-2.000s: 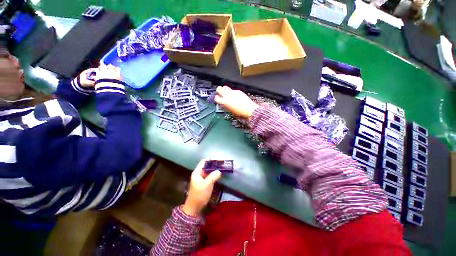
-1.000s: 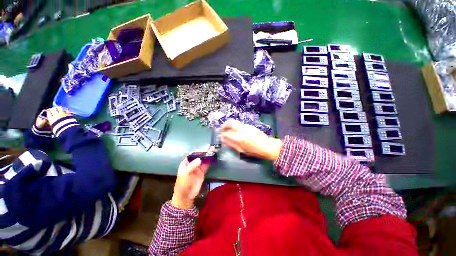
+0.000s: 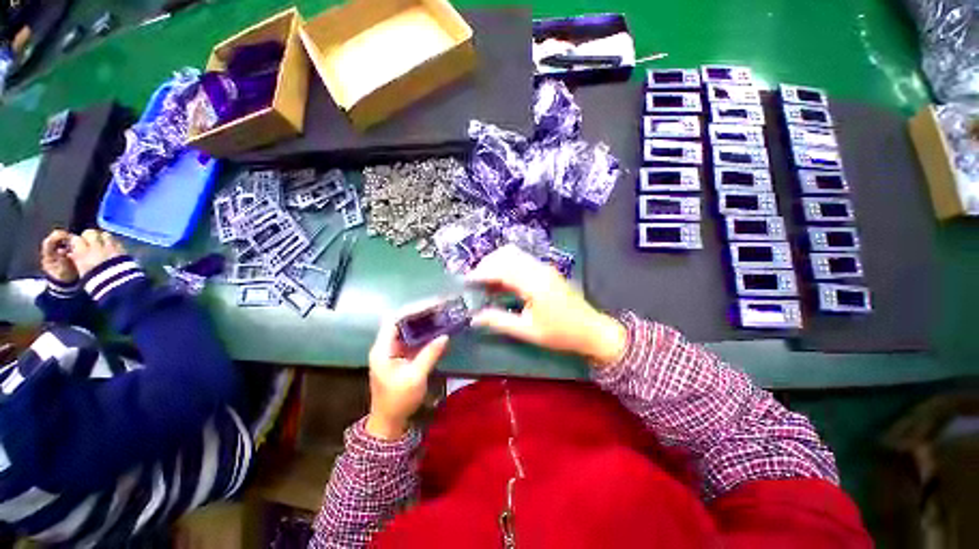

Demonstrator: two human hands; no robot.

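Note:
A palm-sized device with a dark screen window and a greyish face is held above the bench's front edge. My left hand grips its left end and lower edge. My right hand is at its right end, thumb and fingers around a blurred, pale, shiny part that may be a front housing or film; I cannot tell which. Empty front housings lie tangled at left. A pile of tiny keypads lies beside them. Bagged modules lie behind my right hand.
Rows of devices stand on a black foam mat at right. Cardboard boxes and a tool tray are at the back. A blue tray and another person's striped sleeve are at left.
My right hand has moved from the housings pile to the device in my left hand. The device is now tilted, its screen side more visible. The view has swung right.

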